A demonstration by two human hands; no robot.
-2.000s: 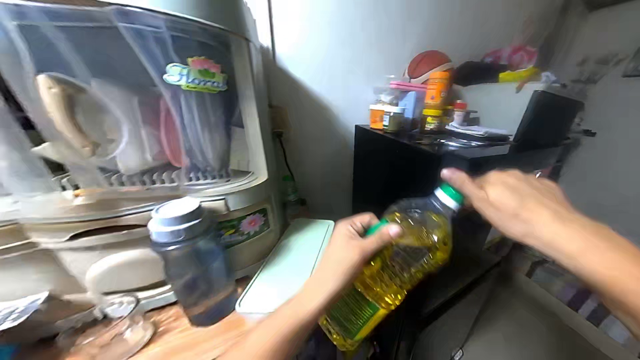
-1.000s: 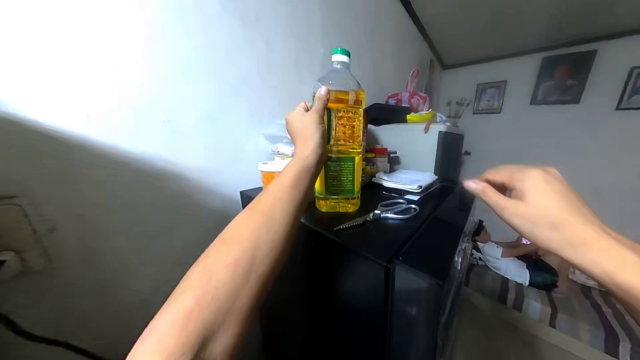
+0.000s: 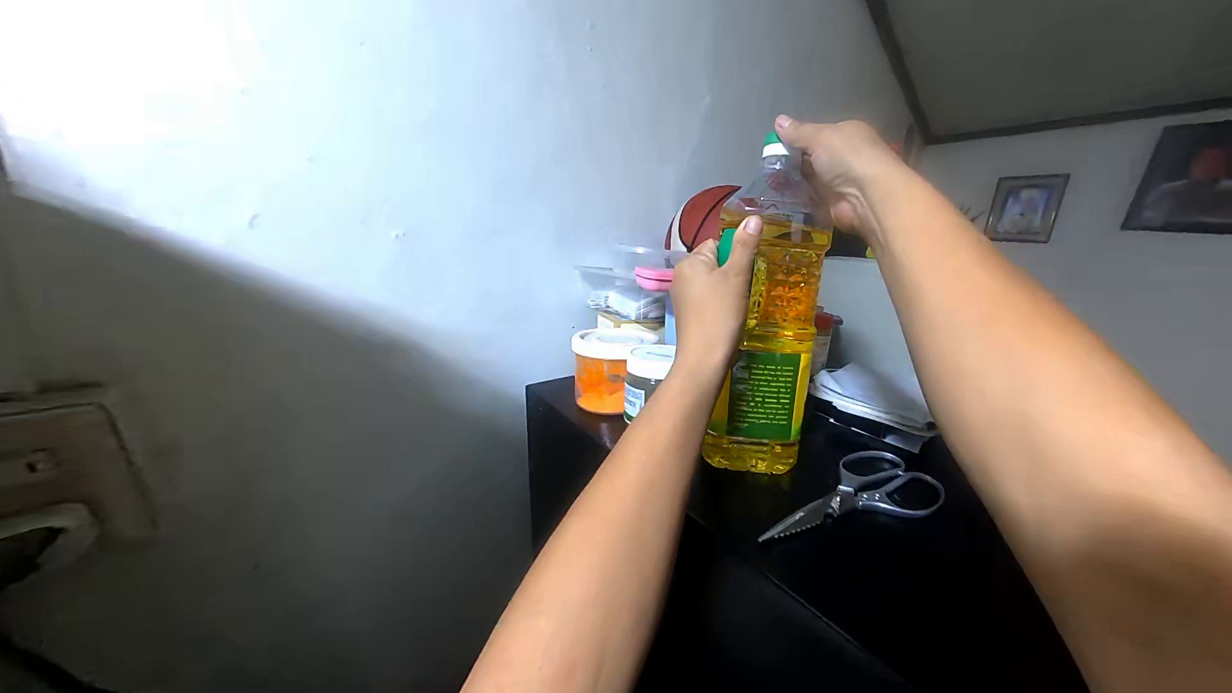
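Note:
A clear plastic bottle of yellow cooking oil (image 3: 782, 308) stands upright at the black cabinet top; whether its base touches the surface cannot be told. My left hand (image 3: 717, 289) grips its side by the green handle (image 3: 726, 246), thumb toward me. At the top, my right hand (image 3: 837, 168) has its thumb on the green and white cap (image 3: 774, 144), with the other fingers behind the bottle neck and partly hidden. Metal kitchen scissors (image 3: 852, 496) lie just right of the bottle's base, blades pointing toward the front left.
Behind my left hand are a white-lidded jar with orange contents (image 3: 601, 371), a smaller white-lidded jar (image 3: 651, 366), clear plastic containers (image 3: 626, 294) and a basketball (image 3: 701, 217). Folded white papers or cloths (image 3: 871, 397) lie right of the bottle. The wall rises at the left.
My right hand, apart from the bottle one second ago, is now at its cap. Two seconds ago both hands held the bottle tilted beside the dish cabinet. The view has swung since then.

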